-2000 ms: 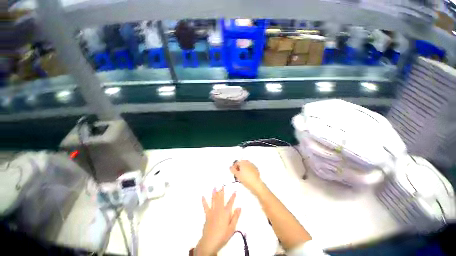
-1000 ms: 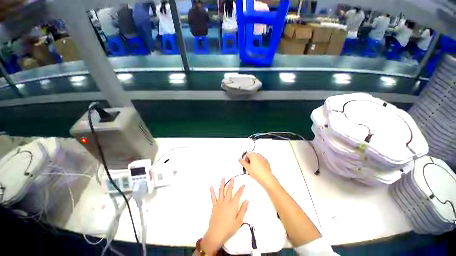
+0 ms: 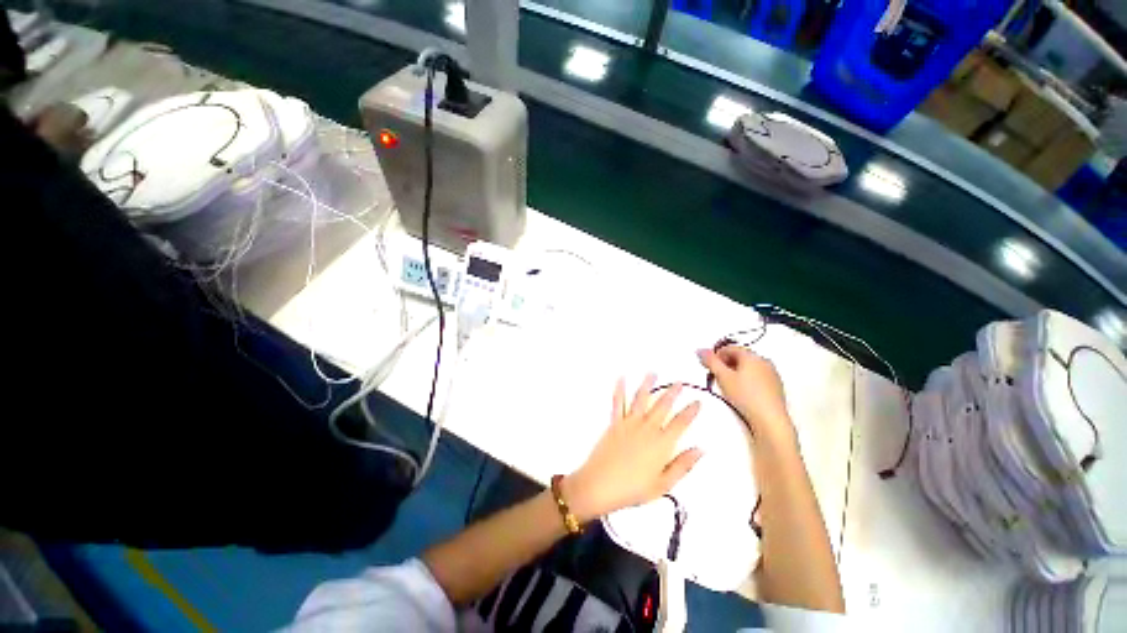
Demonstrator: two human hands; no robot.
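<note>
A white rounded panel (image 3: 711,501) lies on the white bench before me, with dark wire along its edge. My left hand (image 3: 637,451) lies flat on its upper left part, fingers spread. My right hand (image 3: 738,377) is at its far edge, fingers closed on a small dark connector (image 3: 713,381), partly hidden by the fingers. A short dark wire with a plug (image 3: 675,532) runs to the panel's near edge. A slim white unit (image 3: 674,597) is there, beside a red light. Loose dark harness wire (image 3: 853,336) curves from near my right hand to the right.
A beige power box (image 3: 447,161) with red light and black cord stands at the back left, beside a plug-in meter (image 3: 483,268). Panels with white leads (image 3: 185,155) are piled at left. Stacked panels (image 3: 1007,433) stand at right. A dark-clothed person (image 3: 161,371) is at left.
The view has turned left and tilted, showing more of the left side, the dark-clothed person and the floor. Both hands keep about the same places on the panel.
</note>
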